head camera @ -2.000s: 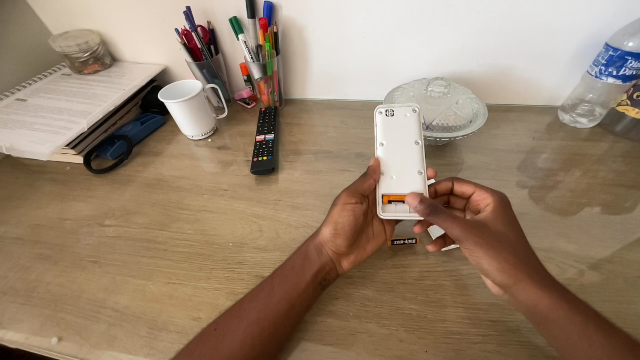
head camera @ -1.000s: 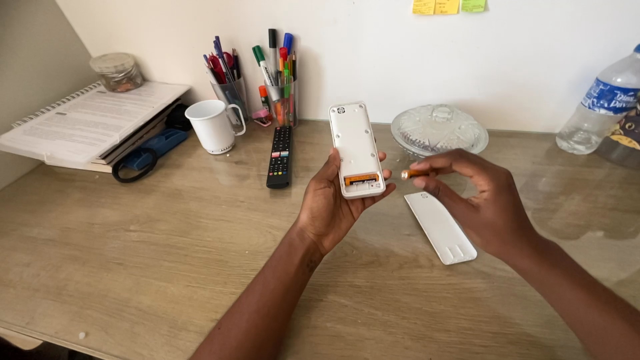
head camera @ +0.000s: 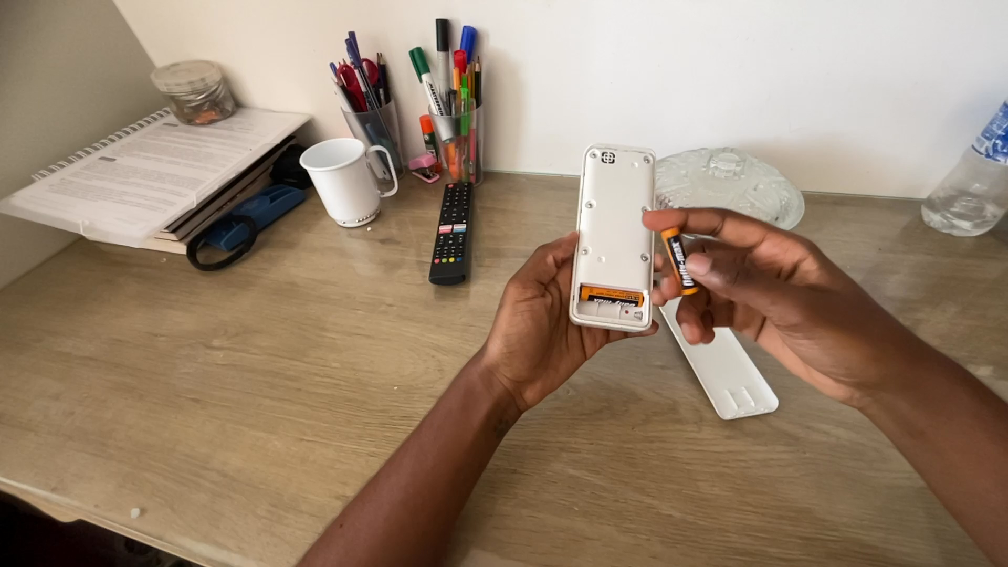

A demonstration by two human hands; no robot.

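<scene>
My left hand [head camera: 543, 319] holds a white remote control [head camera: 617, 228] upright, its back facing me and its battery compartment uncovered at the lower end. One orange and black battery [head camera: 610, 297] lies across the upper part of that compartment; the lower slot shows bare. Between the thumb and fingers of my right hand [head camera: 756, 291] is a second orange and black battery [head camera: 680, 261], tilted, just right of the remote. The white battery cover [head camera: 728, 378] lies on the wooden table [head camera: 260, 386], partly hidden under my right hand.
A black remote control [head camera: 451, 234] lies near a white mug [head camera: 346, 181]. Clear holders with pens [head camera: 457, 142] stand by the wall. At the left, a jar [head camera: 194, 92] rests on stacked papers [head camera: 134, 173]. A glass dish [head camera: 728, 185] and a plastic bottle [head camera: 969, 177] are behind my right hand.
Two seconds ago one battery lay on the table below the remote; it is not seen there now. My right hand has come away from the compartment and holds a battery. The view has shifted.
</scene>
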